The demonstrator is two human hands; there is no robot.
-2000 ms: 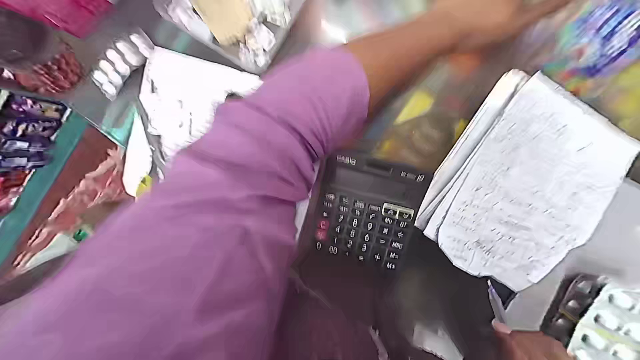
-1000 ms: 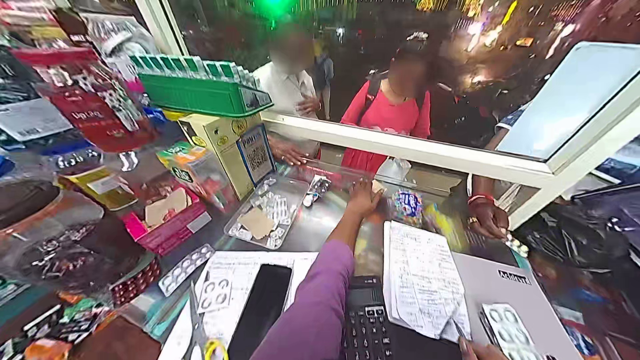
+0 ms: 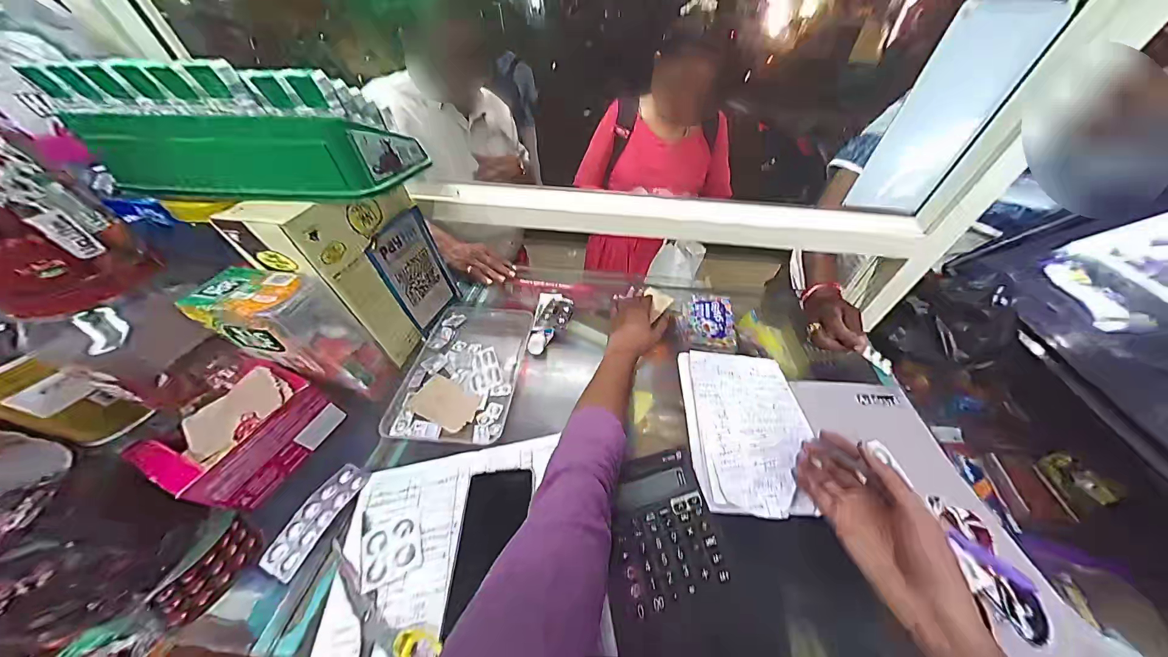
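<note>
My left hand, at the end of a purple sleeve, reaches across the glass counter and touches a small tan piece, perhaps paper; its grip is unclear. To its right lies a blue patterned packet. My right hand is raised, blurred, over the right edge of the handwritten sheets; a pale object, possibly a pen or strip, shows by its fingers. A black calculator lies between my arms. Left of my sleeve are a black phone, blister packs and scissors.
A clear tray of cut blister pieces stands near a QR-code stand. A green rack sits on a box. Beyond the white window frame are several people; one person's hand holds a strip at the right.
My right hand, low near the sheets with a pen two seconds ago, is now lifted with its fingers spread. My left hand stays far across the counter. The view has swung up since the first frame.
</note>
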